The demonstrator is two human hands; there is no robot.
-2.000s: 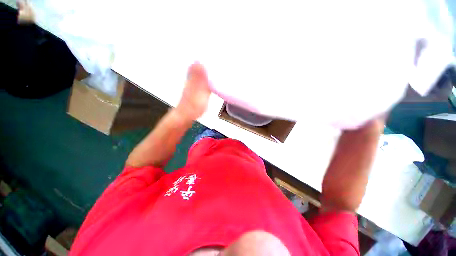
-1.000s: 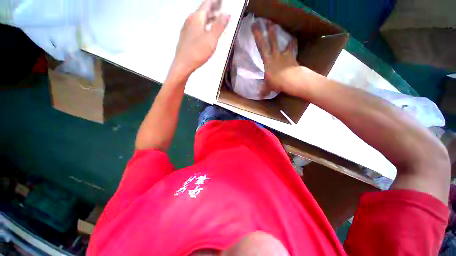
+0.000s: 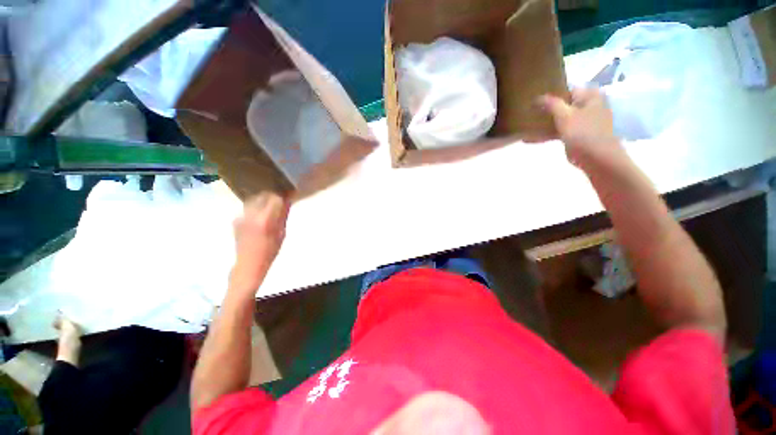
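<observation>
My left hand is closed on the near bottom edge of an open brown carton, which is tilted on the bench. A smooth pale grey-white rounded shape lies inside it. My right hand grips the near right corner of a second open carton. A white bagged product lies in the left part of that carton. The two cartons stand apart.
A white bench runs across the view. A white bagged heap lies at left, beside a person in black. Clear film lies at right. A large carton with white bagged parts is below the bench. Green framing is at upper left.
My right hand has left the bagged product and moved to its carton's edge. My left hand has taken hold of another carton. The view has turned and shows more of the bench.
</observation>
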